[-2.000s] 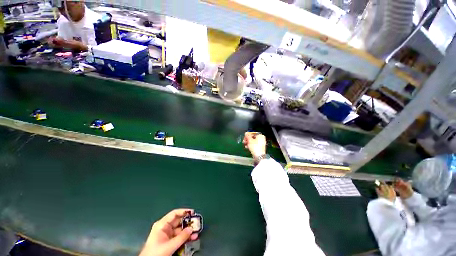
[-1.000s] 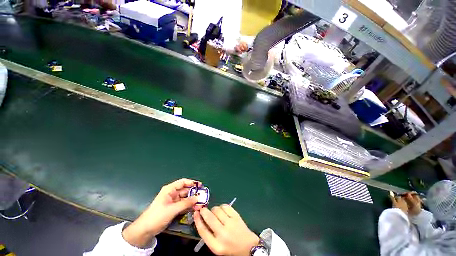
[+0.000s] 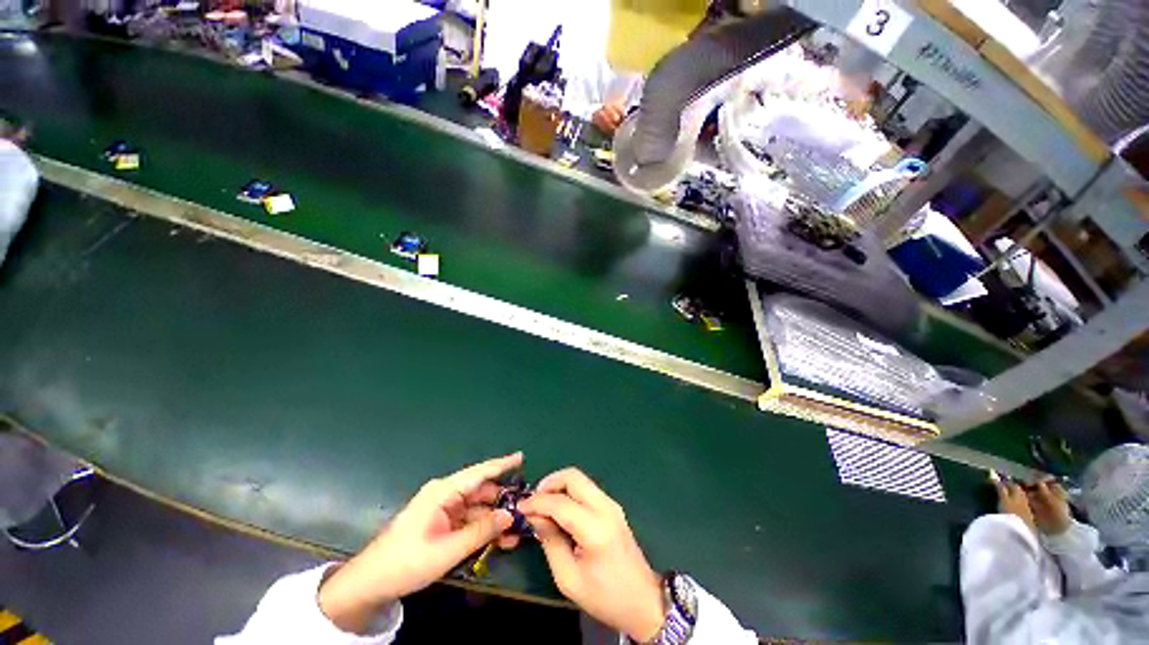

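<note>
A small dark watch-like unit with blue glints is held between the fingertips of both hands, low in the middle of the view above the worktop's near edge. My left hand grips it from the left with thumb and fingers. My right hand pinches it from the right. A small yellow part hangs just below the unit, by my left fingers. The fingers hide much of the unit. I cannot tell whether a tool is in my right hand.
Beyond the pale metal rail, several small units lie spaced on the green belt. Plastic-covered trays and a sheet with dark marks are at right. A grey duct hangs above. People in white sleeves are at right and far left.
The white stick-like tool seen by my right hand no longer shows. My right fingers have moved up onto the unit, which is now turned, its pale face hidden. Belt units appear slightly further left.
</note>
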